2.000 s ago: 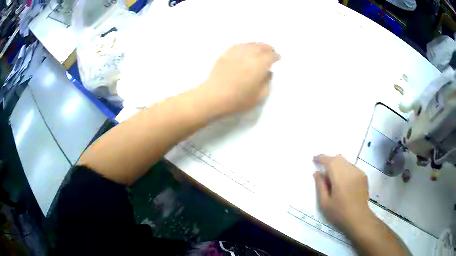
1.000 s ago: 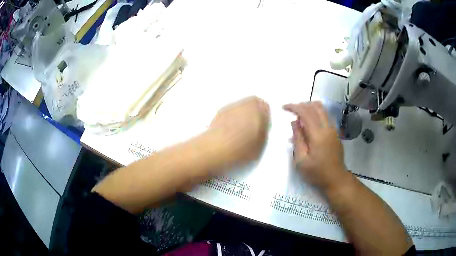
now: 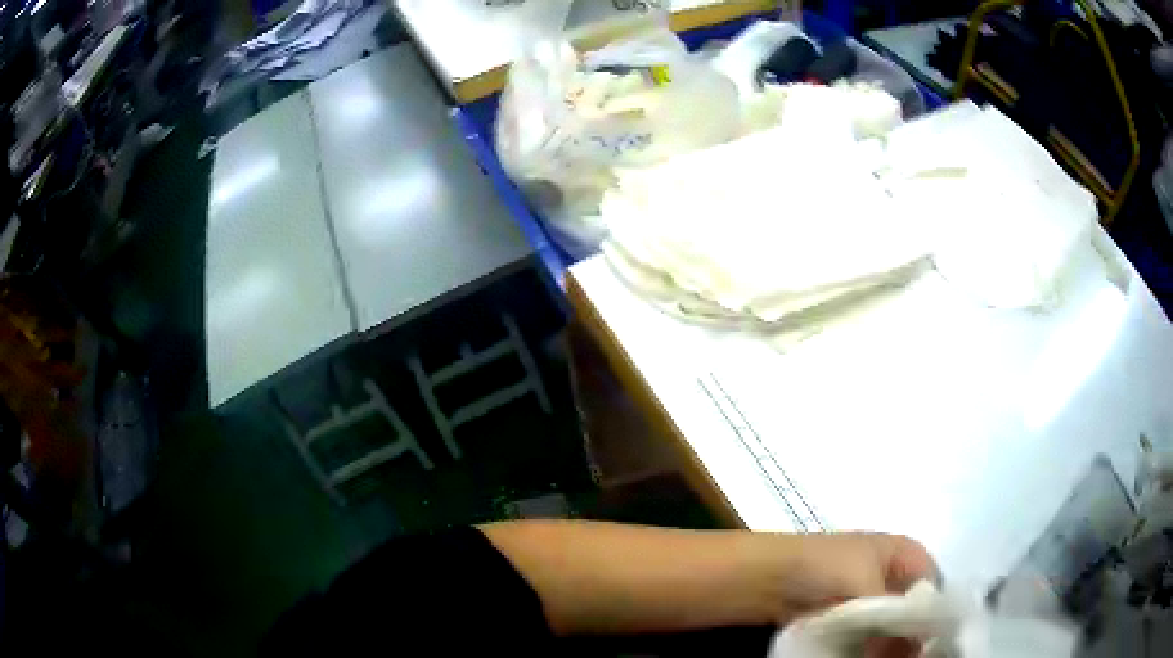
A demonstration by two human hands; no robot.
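My left hand [image 3: 864, 572] is at the bottom right, over the table's front edge, with the forearm coming in from the left. Its fingers hold a white fabric piece [image 3: 843, 627], which looks looped or folded and is cut off by the bottom edge. The fingertips are partly hidden by the cloth. My right hand is not in view. A thick cream-white stack of fabric pieces [image 3: 772, 219] lies at the table's left end. Another white pile [image 3: 1016, 225] lies behind it to the right.
The white table [image 3: 875, 411] has a printed ruler [image 3: 762, 450] along its front edge. A plastic bag [image 3: 618, 129] stands beyond its left end. Grey side tables [image 3: 373, 193] are at left. Blurred machine parts [image 3: 1093, 527] show at the lower right.
The view has swung left, towards the stacks and side tables. My left hand is now low at the right with white cloth in it. My right hand has left the picture.
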